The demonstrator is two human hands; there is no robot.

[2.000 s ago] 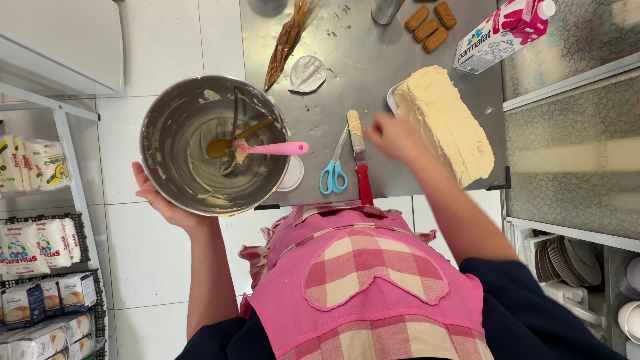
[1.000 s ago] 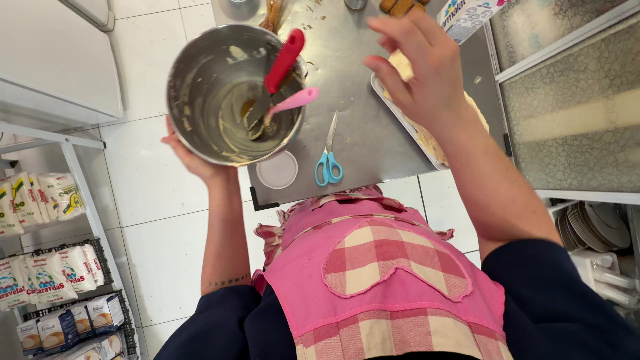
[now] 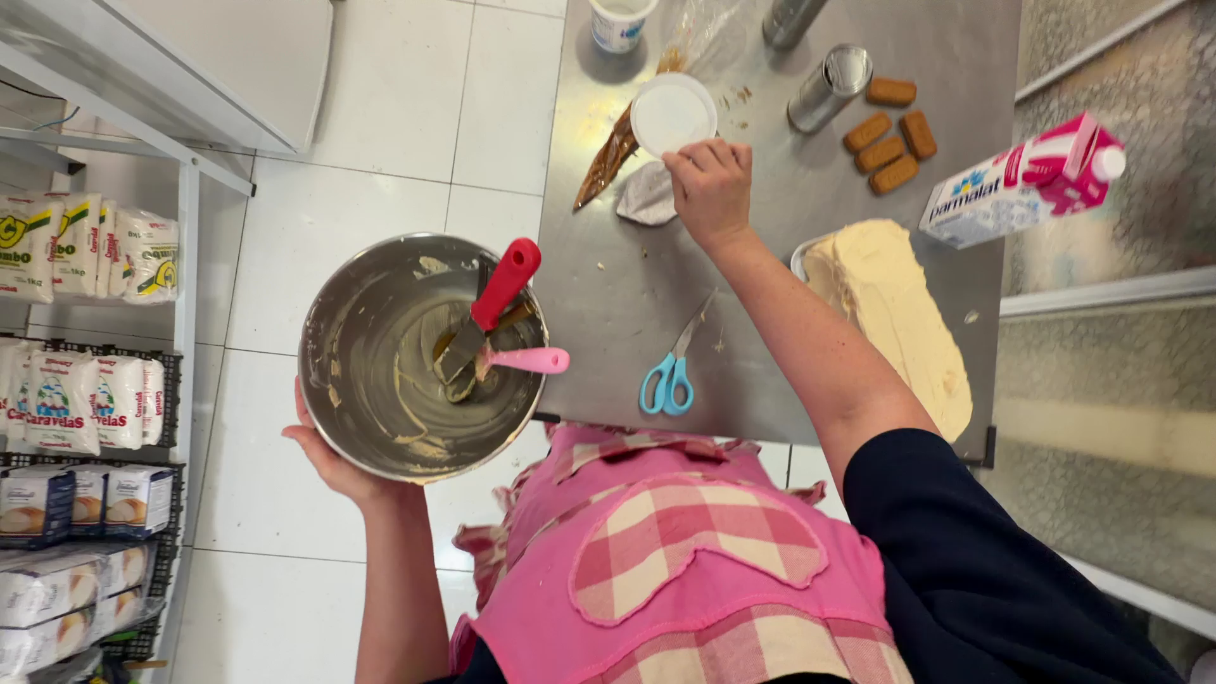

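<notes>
My left hand (image 3: 332,461) holds a metal mixing bowl (image 3: 370,418) smeared with cream, off the table's left edge. A red-handled spatula (image 3: 506,283) and a pink-handled utensil (image 3: 527,360) lean inside it. In my right hand (image 3: 712,185) is a round white plastic lid (image 3: 674,115), gripped at its rim over the table. Just below the lid lies a crumpled whitish piece (image 3: 649,194). Blue-handled scissors (image 3: 668,380) lie near the front edge. A cream-covered loaf-shaped dessert (image 3: 898,313) in a tray is right of my right forearm.
On the steel table (image 3: 608,313) are a white tub (image 3: 619,24), a brown wrapper (image 3: 608,161), a metal can (image 3: 828,87), several brown biscuits (image 3: 879,153) and a milk carton (image 3: 1007,185). Shelves with packets (image 3: 62,399) stand at left, a frosted glass panel (image 3: 1102,408) at right.
The red-handled spatula, on the table in the oldest frame, is now in the bowl. The white lid has gone from beside the bowl at the table's front edge into my right hand, farther back.
</notes>
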